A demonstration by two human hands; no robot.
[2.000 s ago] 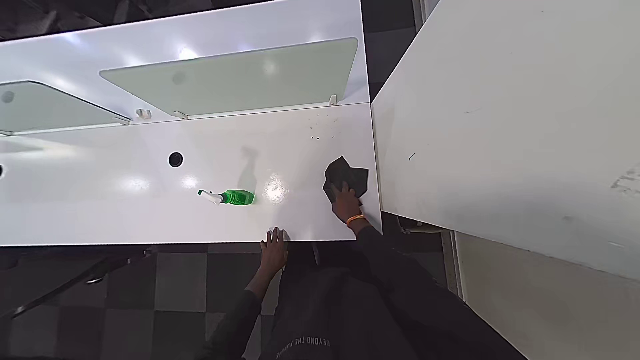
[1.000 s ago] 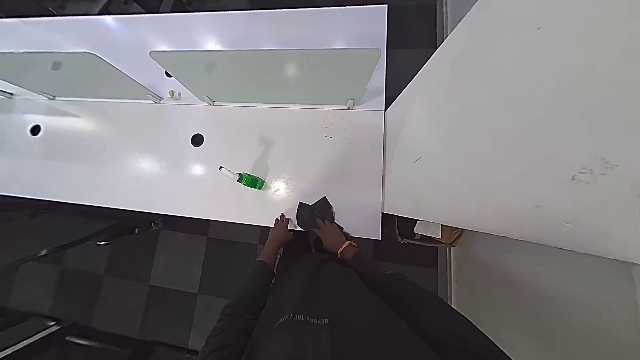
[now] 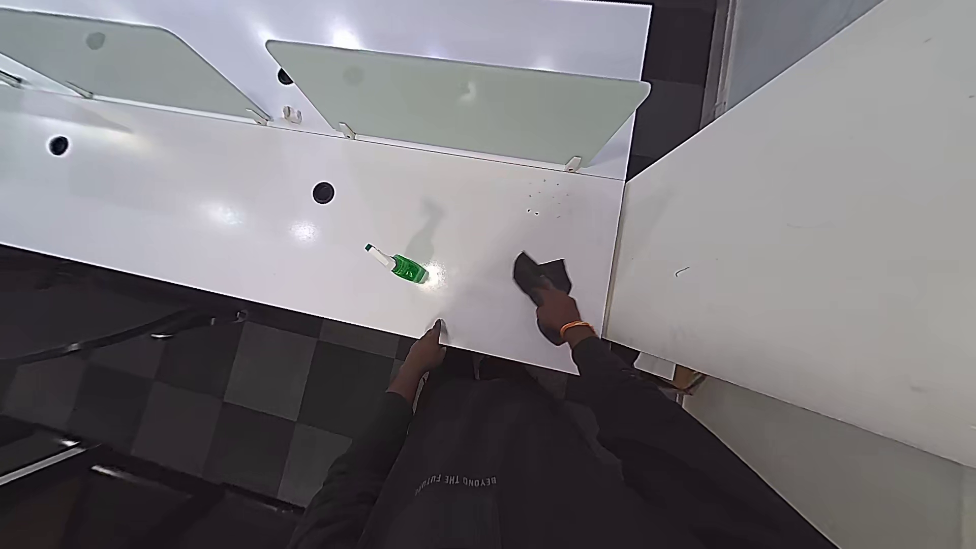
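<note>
A dark cloth (image 3: 543, 276) lies under and in my right hand (image 3: 558, 311), on the right part of the white desk (image 3: 488, 305); an orange band circles that wrist. My left hand (image 3: 428, 349) rests at the desk's front edge, holding nothing that I can see, its fingers partly hidden. Between the hands and the glass panel, to the left, is a spray bottle (image 3: 410, 268) with green liquid and a white spray head. Small dark specks (image 3: 545, 200) dot the desktop beyond the cloth.
Frosted glass dividers (image 3: 465, 107) (image 3: 122, 65) stand on brackets along the desk's middle. Round black cable grommets (image 3: 323, 193) are set in the top. A white panel surface (image 3: 801, 213) adjoins the desk on the right. Dark floor tiles (image 3: 263, 358) show below the front edge.
My right hand, with the cloth, moved from near the front edge beside my left hand out to the right and farther onto the desk. My left hand stays at the edge.
</note>
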